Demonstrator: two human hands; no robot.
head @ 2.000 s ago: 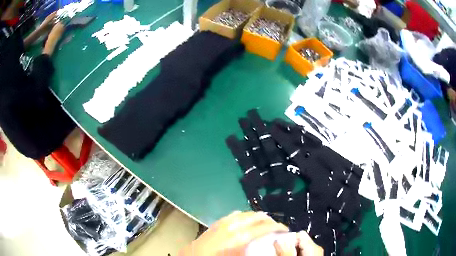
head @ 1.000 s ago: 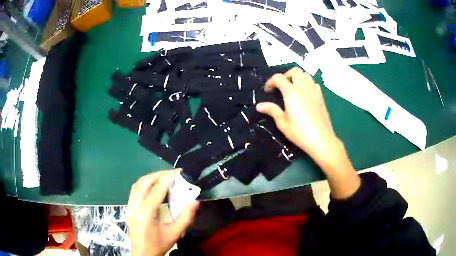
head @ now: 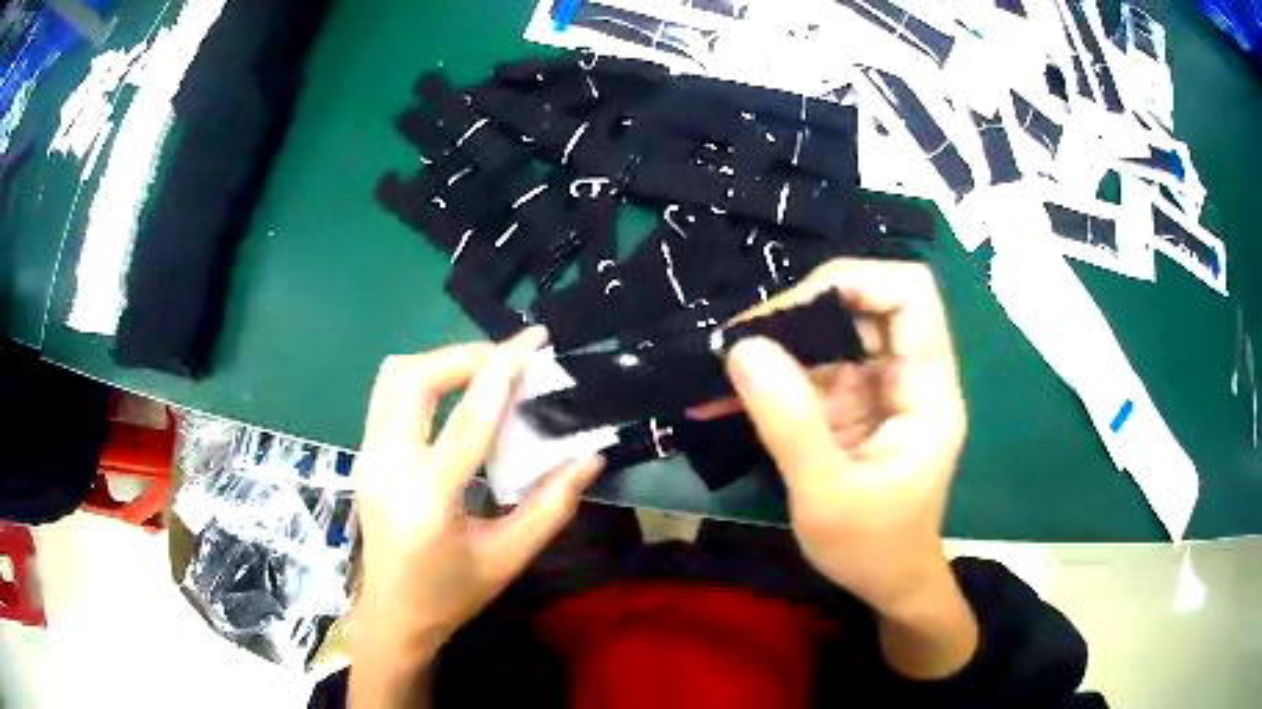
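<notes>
My left hand [head: 464, 464] holds a white strap card [head: 523, 450] at the bench's near edge. My right hand [head: 865, 416] grips a black watch strap [head: 644, 381] between thumb and fingers. The strap's left end lies against the white card, between the left thumb and fingers; whether it is inside the card cannot be told. The loose heap of black watch straps [head: 651, 166] lies just beyond both hands, with small silver buckles showing. The hands hide its near part.
Packed strap sets [head: 955, 125] overlap at the far right. A fanned white stack [head: 1093, 374] with a blue mark lies at right. A long black row [head: 222, 180] and white row [head: 125, 208] lie at left. Bagged goods [head: 263, 540] stand on the floor beside red stools.
The view has turned down to the bench. Since one second ago, my right hand has taken a black strap from the heap and brought it left to the white card in my left hand.
</notes>
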